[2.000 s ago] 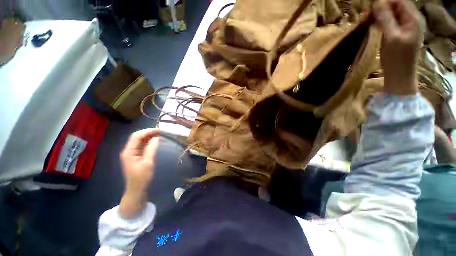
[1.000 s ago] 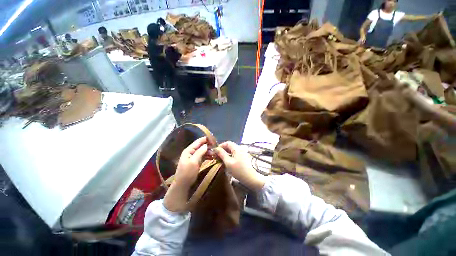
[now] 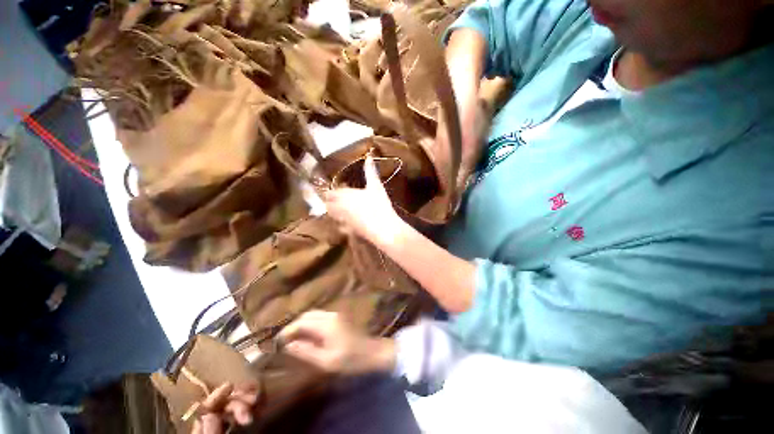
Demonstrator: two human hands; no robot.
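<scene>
My left hand [image 3: 225, 408], cut off by the bottom edge, holds a brown bag [image 3: 212, 364] by its upper part; its fingers lie over the brown material beside a light tan strip. My right hand [image 3: 327, 339] is blurred and lies just right of this bag, over dark strap loops and the front of the bag heap. Its fingertips are too smeared to show whether they grip anything. The lower part of the held bag is hidden or dark against my apron.
A co-worker in a teal shirt [image 3: 594, 246] stands close on the right, both hands at an open brown bag [image 3: 424, 182]. Brown bags [image 3: 199, 161] are heaped on the white table [image 3: 157, 292]. An orange-red cord [image 3: 59, 146] runs at upper left over dark floor.
The view has swung right, bringing the co-worker near. My hands, together at the bag's straps one second ago, are now apart; my right hand is away from those straps.
</scene>
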